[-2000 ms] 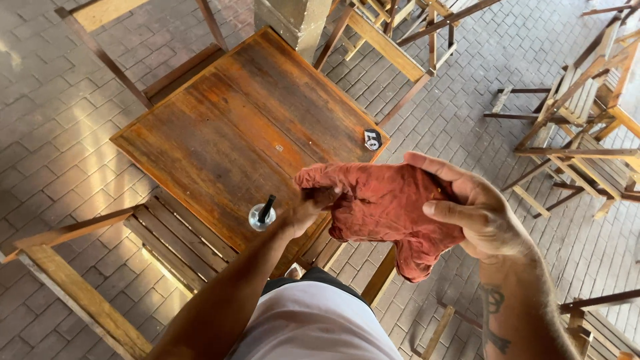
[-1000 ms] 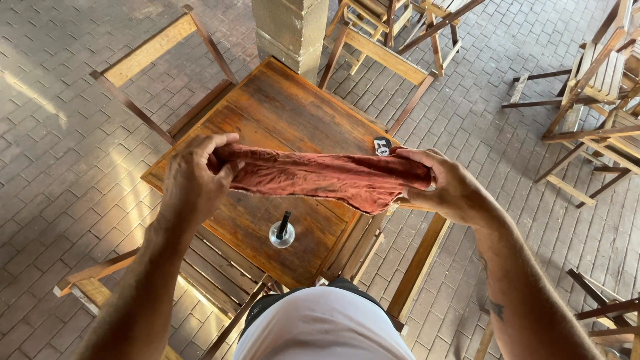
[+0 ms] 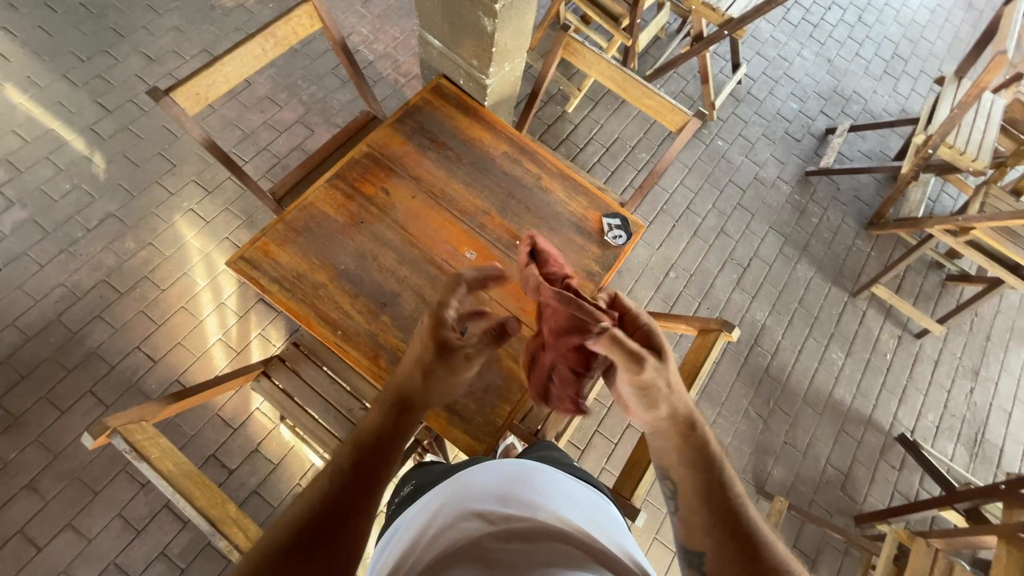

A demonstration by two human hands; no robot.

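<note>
A crumpled red cloth (image 3: pixel 560 336) hangs from my right hand (image 3: pixel 640 360), whose thumb and fingers pinch its right edge. Just left of the cloth is my left hand (image 3: pixel 460 336), fingers apart and curled, holding nothing; it looks slightly blurred. Both hands and the cloth are above the near part of a square wooden table (image 3: pixel 384 208). A black and white sticker or disc (image 3: pixel 616 230) lies at the table's right corner. The spray bottle or similar clear object with a black top seen earlier is not visible now; my left hand and forearm cover part of the table.
Wooden folding chairs stand around the table, at its upper left (image 3: pixel 248 60), upper right (image 3: pixel 628 84), lower left (image 3: pixel 184 480) and lower right (image 3: pixel 696 360). A stone pillar (image 3: pixel 476 52) adjoins its far corner. More folding furniture (image 3: pixel 960 136) stands at right on the brick floor (image 3: pixel 768 256).
One second ago both hands held the cloth stretched out between them. My left hand has let go and moved inward, and the cloth now hangs bunched from my right hand.
</note>
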